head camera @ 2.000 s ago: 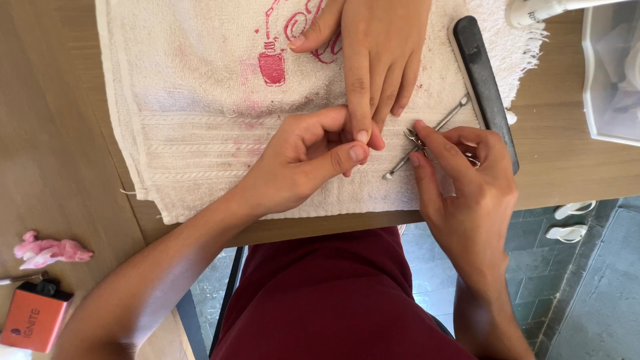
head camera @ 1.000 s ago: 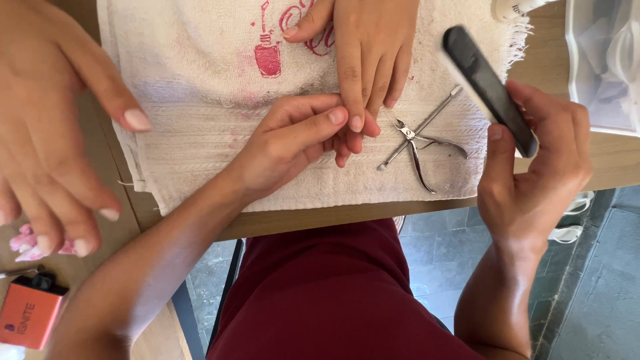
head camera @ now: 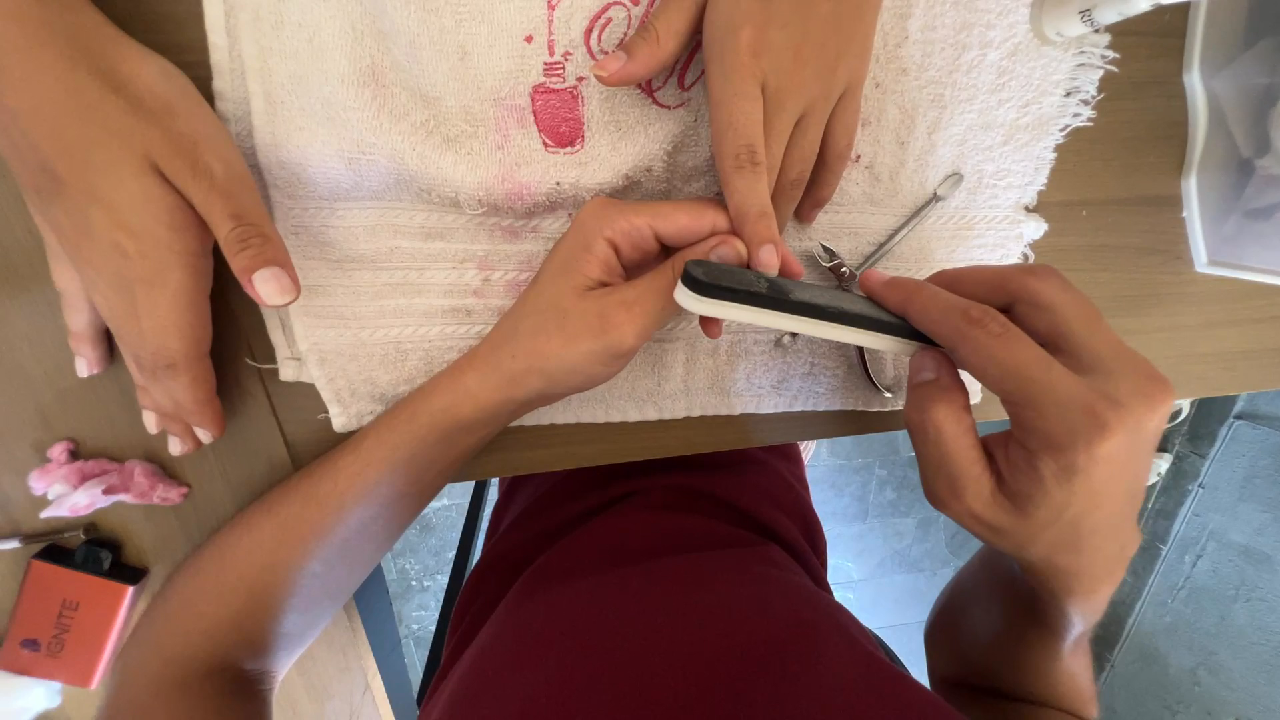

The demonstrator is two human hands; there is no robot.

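Note:
My left hand [head camera: 620, 290] holds a fingertip of the other person's hand [head camera: 790, 110], which rests on a cream towel [head camera: 400, 180] with a red nail-polish-bottle print. Between thumb and fingers, my right hand [head camera: 1030, 400] grips a black-and-white nail file block [head camera: 800, 305] by its right end. The block's far end is beside the held fingertip; whether it touches the nail I cannot tell. Under and behind the block lie metal cuticle nippers [head camera: 835, 265], partly hidden, and a metal cuticle pusher [head camera: 910, 220], which crosses them on the towel.
The person's other hand [head camera: 150, 210] is over the table's left side. Below it are pink crumpled cotton [head camera: 105, 482], a thin metal tool [head camera: 45, 538] and an orange box-shaped device [head camera: 75, 615]. A white bottle [head camera: 1090, 15] and a translucent plastic bin [head camera: 1235, 240] stand at the upper right.
My right hand let go of the nippers, took up the file block from the towel's right side and brought it left to the held finger. The person's other hand came into view at left.

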